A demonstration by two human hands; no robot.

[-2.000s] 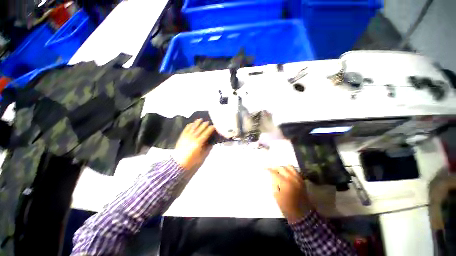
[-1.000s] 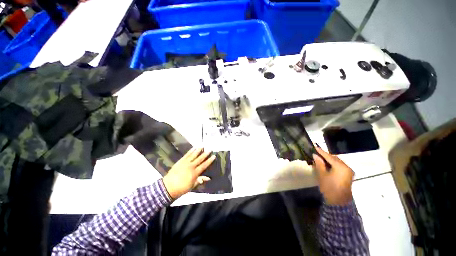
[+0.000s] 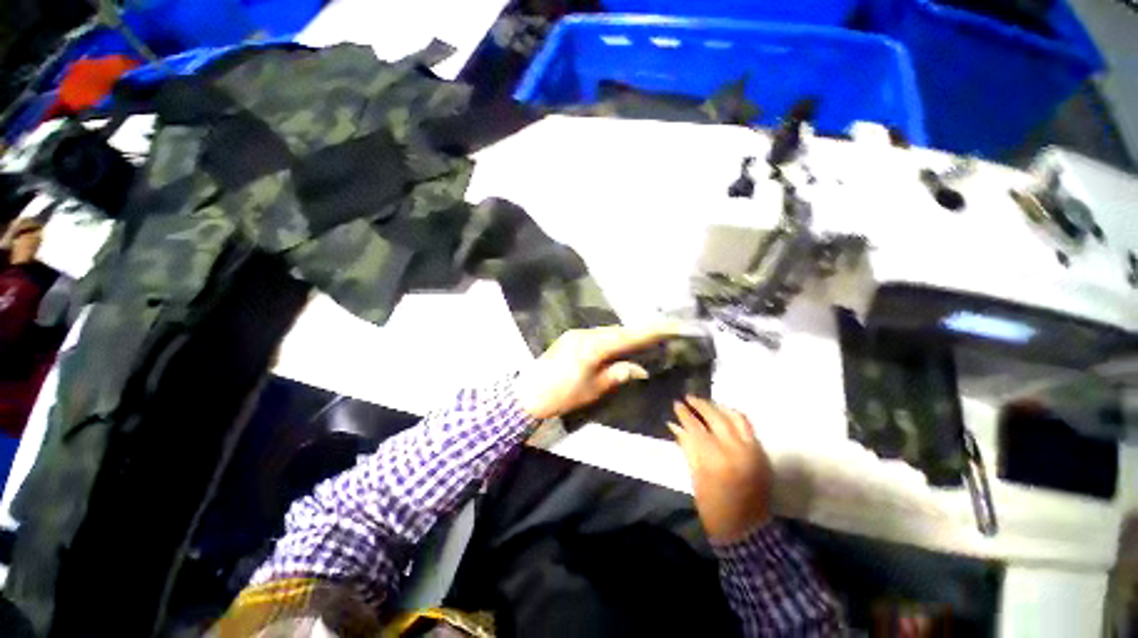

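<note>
A chained camouflage strip (image 3: 543, 277) runs from the heap (image 3: 362, 162) at left to a dark camouflage piece (image 3: 655, 393) near the table's front edge. My left hand (image 3: 589, 370) lies over this piece, fingers extended and thumb apart. My right hand (image 3: 726, 464) is at the piece's right front edge, fingertips touching it; its grip is unclear. The presser foot area (image 3: 746, 312) is just beyond my left fingertips. A small camouflage stack (image 3: 901, 396) lies right of it on the machine bed, with a slim metal tool (image 3: 980, 486) beside it.
The sewing machine head (image 3: 998, 237) with a lit display is at right. A blue bin (image 3: 736, 62) with dark pieces stands behind the table, with more blue bins beyond. Black cloth (image 3: 574, 536) hangs at my lap. Part of another person, a hand (image 3: 23, 239), shows at far left.
The view has swung left. My right hand has let go of the slim tool and moved left to the piece. My left hand and the piece are nearer the presser foot.
</note>
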